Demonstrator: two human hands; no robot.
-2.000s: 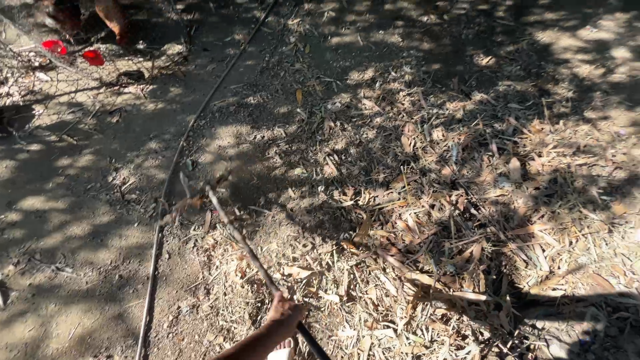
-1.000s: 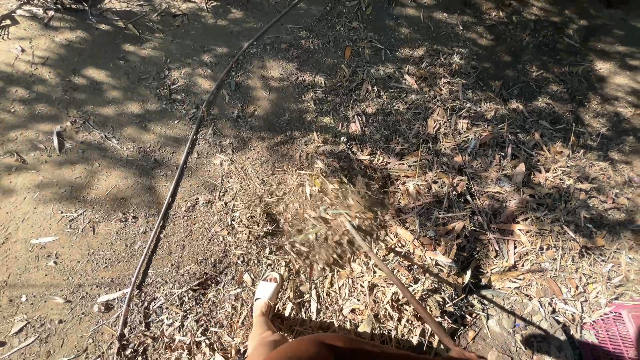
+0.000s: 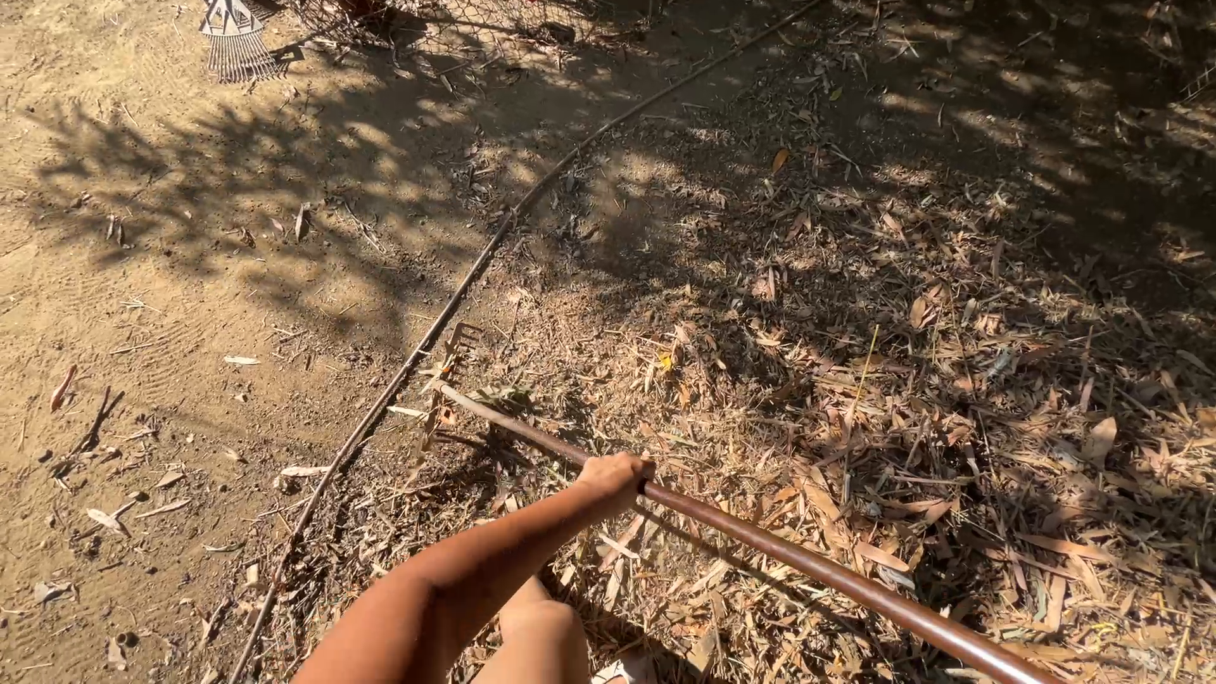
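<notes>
My left hand (image 3: 617,480) is closed around the brown handle of a garden rake (image 3: 779,546), which slants from the lower right up to the left. The toothed metal rake head (image 3: 445,394) is at the handle's far end, low over the leaf litter and beside a long thin hose or pipe (image 3: 465,282). Dry leaves and twigs (image 3: 855,427) cover the ground under and right of the handle. My right hand is out of view, and the handle's near end runs off the bottom edge.
A fan-shaped leaf rake (image 3: 237,47) rests at the upper left near wire mesh (image 3: 465,24). Bare sandy soil (image 3: 171,332) with scattered leaves and twigs lies left of the hose or pipe. My leg (image 3: 541,632) shows at the bottom.
The rake head has moved left from the leaf litter to beside the hose or pipe. My left hand, unseen a second ago, is back in view on the handle.
</notes>
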